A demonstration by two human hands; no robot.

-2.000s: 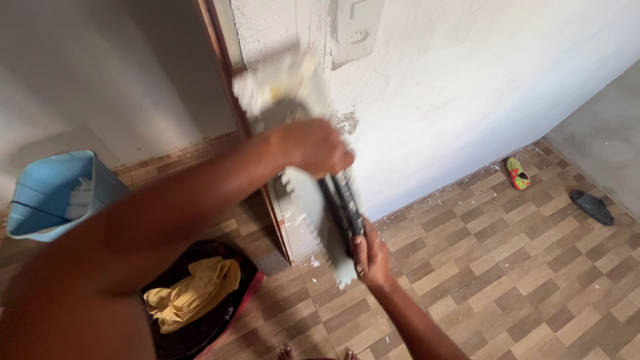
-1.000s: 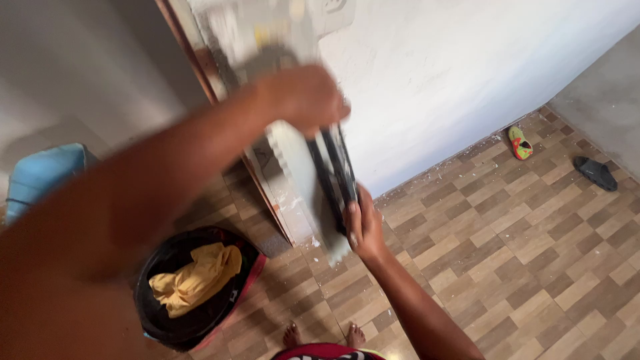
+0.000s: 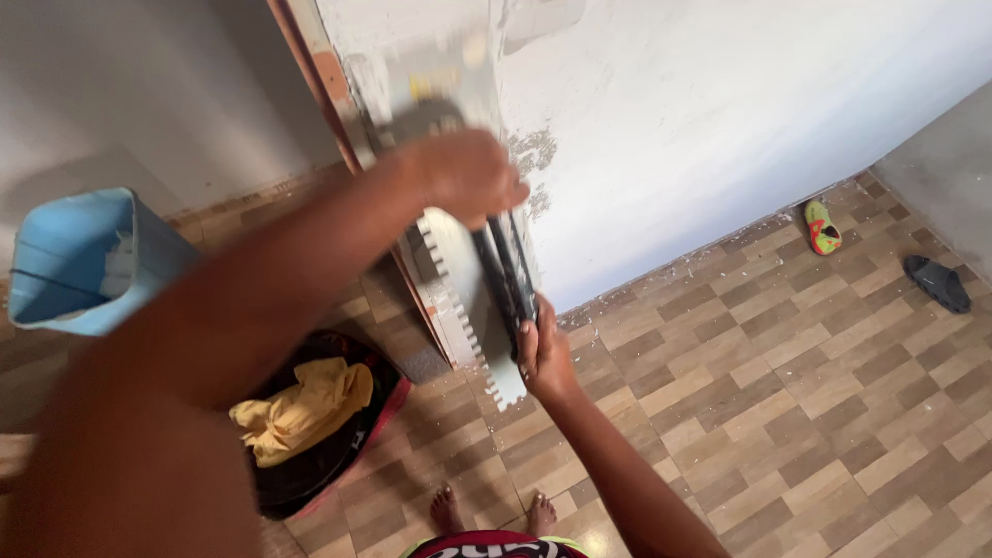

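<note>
A long notched trowel (image 3: 480,310) with a pale metal blade and black handle slants along the narrow, patched wall face beside a reddish frame. My right hand (image 3: 547,353) grips its lower part, thumb at the bottom of the handle. My left hand (image 3: 469,178), blurred, is closed at the handle's upper end, and its forearm crosses from the left. Above that hand, a blurred pale surface with a yellow mark shows; whether it belongs to the same blade I cannot tell. Rough grey patches (image 3: 533,151) mark the white wall just right of my left hand.
A light-blue bucket (image 3: 136,256) stands at left. Below it, a black container with a red side (image 3: 387,418) holds a yellow cloth (image 3: 310,411). A yellow-and-red shoe (image 3: 821,227) and a dark clog (image 3: 938,284) lie at right on the tiled floor, which bears white flecks.
Both hands stay on the trowel. Compared with one second ago, the view has shifted, showing more of the blue bucket.
</note>
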